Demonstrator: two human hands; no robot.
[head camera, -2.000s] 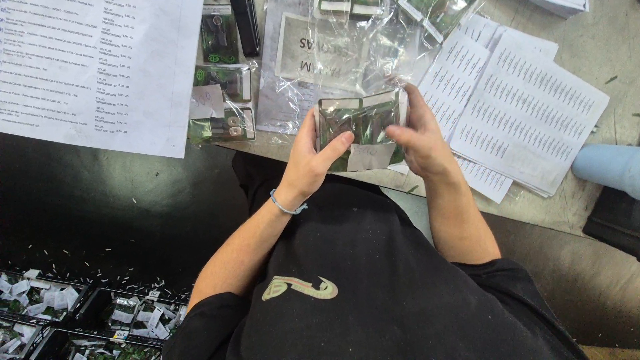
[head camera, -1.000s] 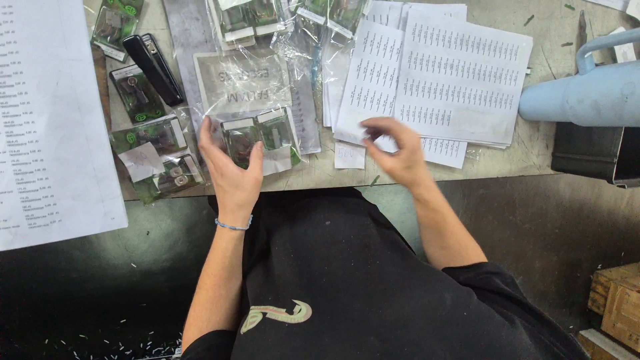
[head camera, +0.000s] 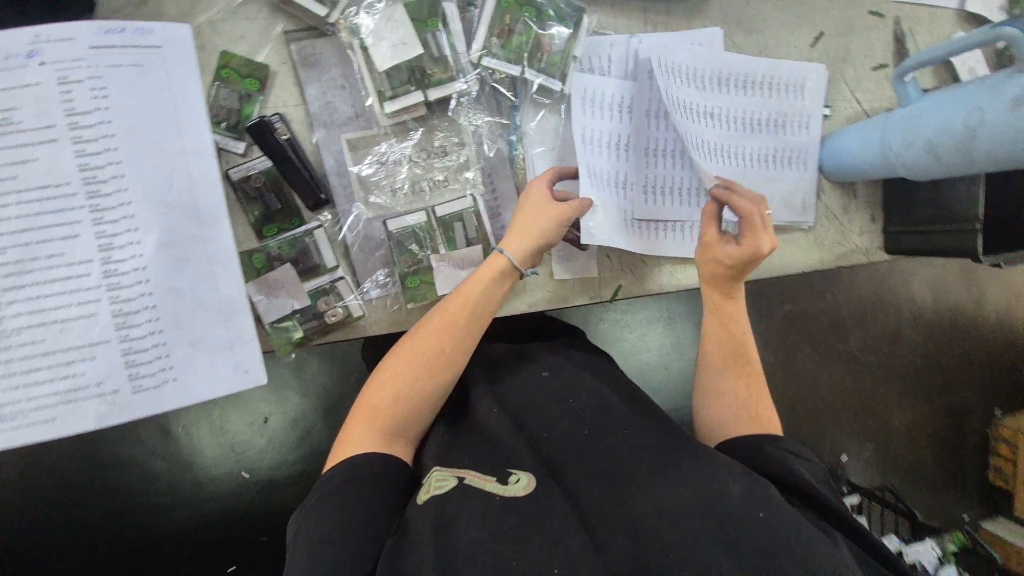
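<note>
My right hand (head camera: 736, 228) pinches the lifted lower corner of a printed paper sheet (head camera: 744, 120), which curls up from the pile beneath it. At the left edge of another printed sheet (head camera: 604, 160) is my left hand (head camera: 552, 210), thumb and fingers around that edge; whether it grips the sheet is unclear. Left of my left wrist, a clear plastic bag (head camera: 412, 172) lies by green carded packs (head camera: 412, 256) with a small paper slip (head camera: 456, 270) on them. Another slip (head camera: 574, 262) lies below my left hand.
A black stapler (head camera: 288, 160) rests among green packs (head camera: 264, 196) at left. A large printed sheet (head camera: 120, 240) covers the far left. More bagged packs (head camera: 408, 56) lie at the top. A light blue tumbler (head camera: 920, 144) lies at right above a black bin (head camera: 928, 216).
The green pack held in both hands two seconds ago was let go onto the table. Both hands have moved to the printed sheets, and a sheet's corner is now lifted. The view has shifted.
</note>
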